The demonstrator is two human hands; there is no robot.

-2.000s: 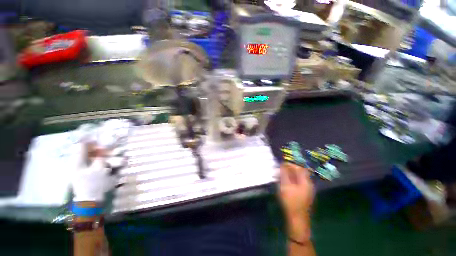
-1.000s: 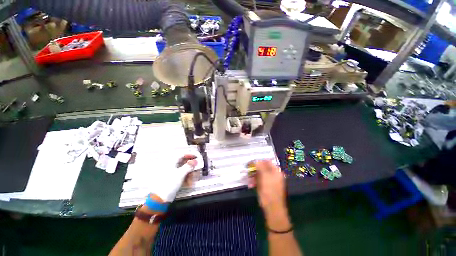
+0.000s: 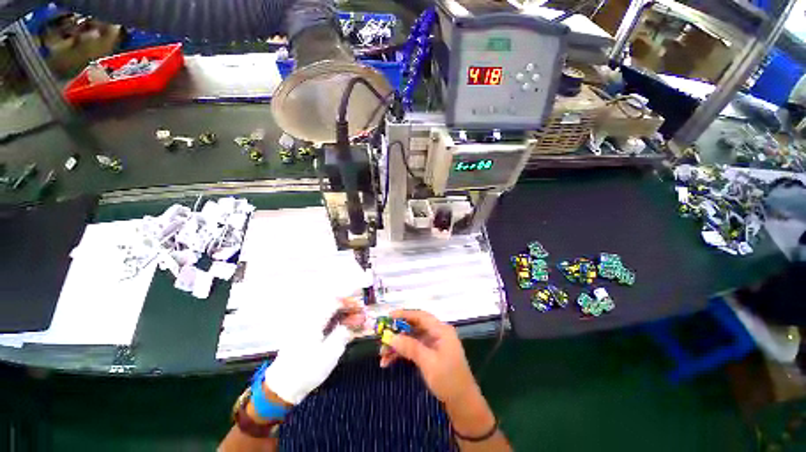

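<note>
My right hand [image 3: 430, 350] is bare and holds a small circuit board [image 3: 389, 328] with yellow and blue parts between thumb and fingers. My left hand [image 3: 316, 355], in a white glove with some bare fingertips, is close beside it, just below the soldering iron [image 3: 357, 194]. Its fingers are closed around something small and pale, mostly hidden; it looks like a white plastic housing. Both hands nearly meet at the front edge of the grooved base plate [image 3: 283, 265]. More white housings [image 3: 201, 238] lie heaped at left, and several loose circuit boards [image 3: 579, 270] lie at right.
The controller [image 3: 502, 79] shows red 418 above a smaller display box [image 3: 477, 166]. A fume hood [image 3: 325, 104] hangs behind the iron. Assemblies [image 3: 256, 146] lie on the conveyor, with a red bin [image 3: 124, 75] at upper left. A pile of assemblies [image 3: 720, 207] lies at far right.
My right hand has moved left and down with the board, towards my left hand. My left hand has moved slightly down from the iron tip. The two hands are now together.
</note>
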